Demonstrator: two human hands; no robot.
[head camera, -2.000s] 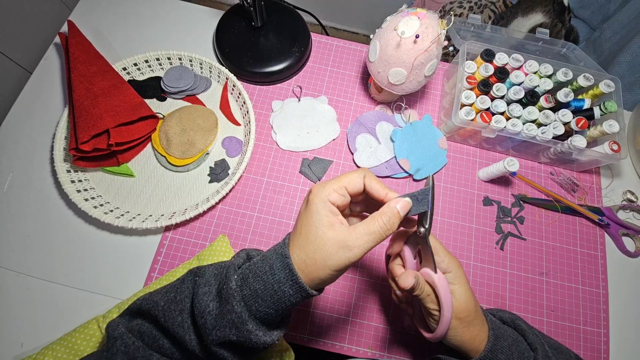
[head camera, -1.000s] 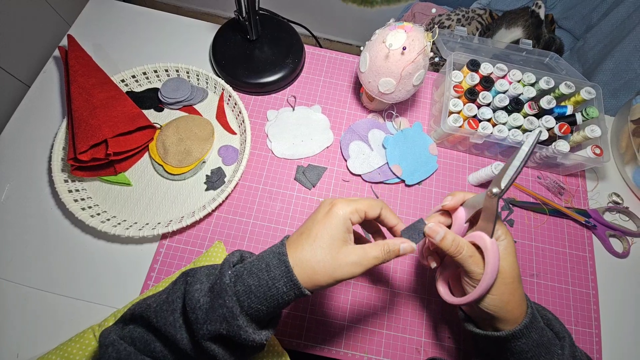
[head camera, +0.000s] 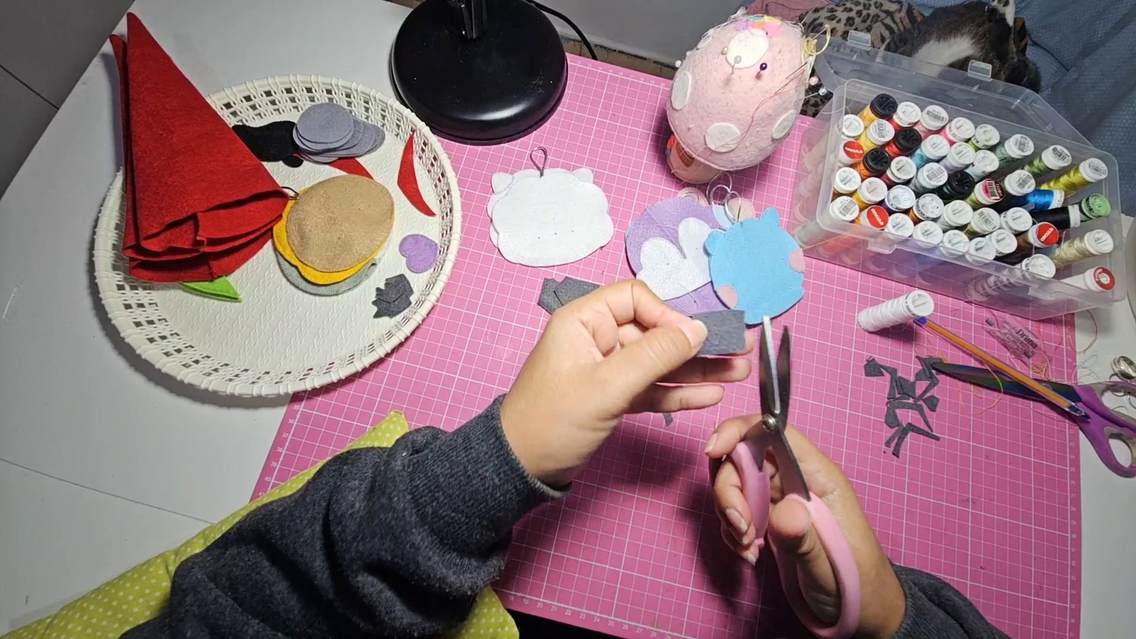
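Between thumb and fingers, my left hand (head camera: 612, 373) pinches a small dark grey felt piece (head camera: 721, 332) above the pink cutting mat (head camera: 621, 532). My right hand (head camera: 799, 524) has its fingers in the handles of pink-handled scissors (head camera: 770, 424); the blades are slightly parted and point away from me, just right of the felt, not touching it. More dark grey felt pieces (head camera: 568, 293) lie beyond my left hand, partly hidden by it. Dark felt scraps (head camera: 901, 404) are scattered on the mat to the right. White (head camera: 550, 217) and blue (head camera: 756, 266) felt shapes lie farther back.
A white woven basket (head camera: 293, 377) with red and other felt is at left. Behind stand a black lamp base (head camera: 479, 71) and a pink pincushion (head camera: 741, 98). At right are a thread box (head camera: 958, 257), a white spool (head camera: 895, 311), a pen (head camera: 998, 366) and purple-handled scissors (head camera: 1087, 404).
One second ago the scissors were swung aside while both hands' fingers were at the felt. Now my right hand has turned them upright, blades parted, and only my left hand holds the felt.
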